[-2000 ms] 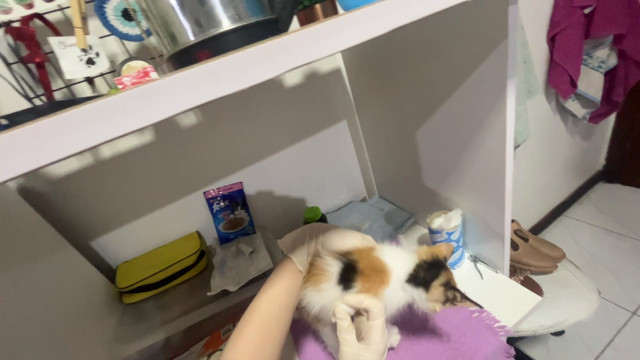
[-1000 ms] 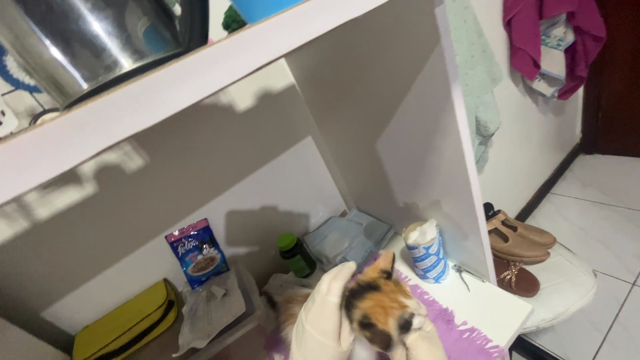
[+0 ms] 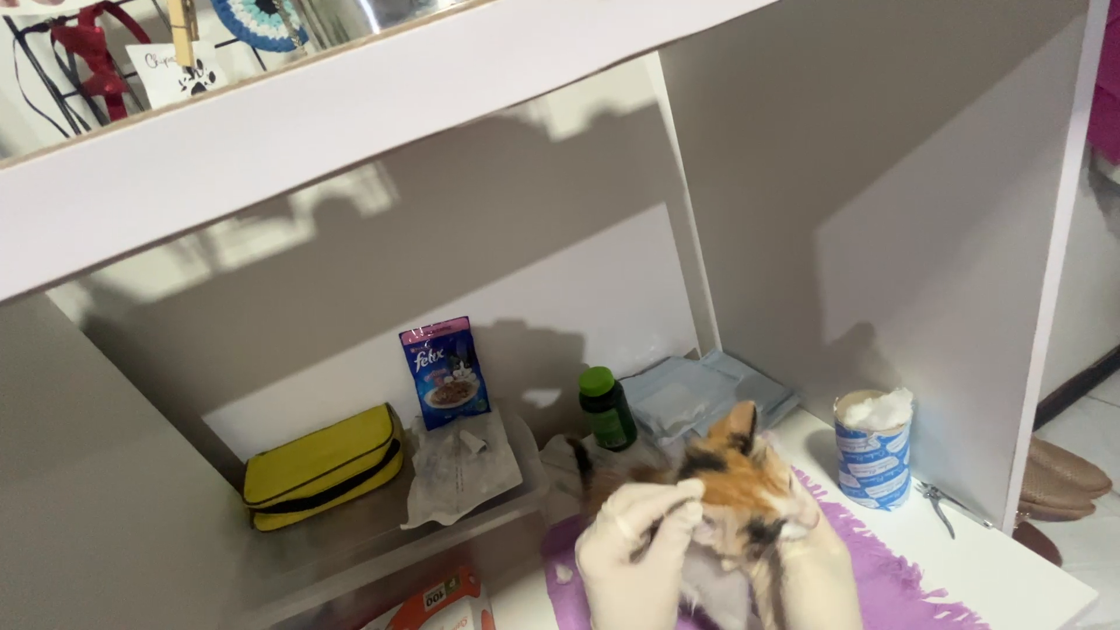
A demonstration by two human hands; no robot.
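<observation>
A calico kitten (image 3: 744,490) is on a fringed purple cloth (image 3: 884,560), its head turned to the right. My left hand (image 3: 643,542), in a pale glove, is at the near side of its head, thumb and forefinger pinched together by its ear or cheek; whether fur or something small is between them cannot be made out. My right hand (image 3: 809,560), gloved too, holds the kitten under the chin and neck from the right. Part of the kitten's body is hidden behind my left hand.
A tub of cotton wool (image 3: 875,451) and metal nail clippers or pliers (image 3: 941,507) lie right. Behind are a green-capped bottle (image 3: 606,409), blue packets (image 3: 700,394), a Felix pouch (image 3: 446,372) and a yellow zipped case (image 3: 324,464). A shelf edge (image 3: 376,131) crosses above.
The kitten's face, toward me a second ago, now points right. My left hand has gone from lying flat beside the head to a pinch near it. The view has swung left.
</observation>
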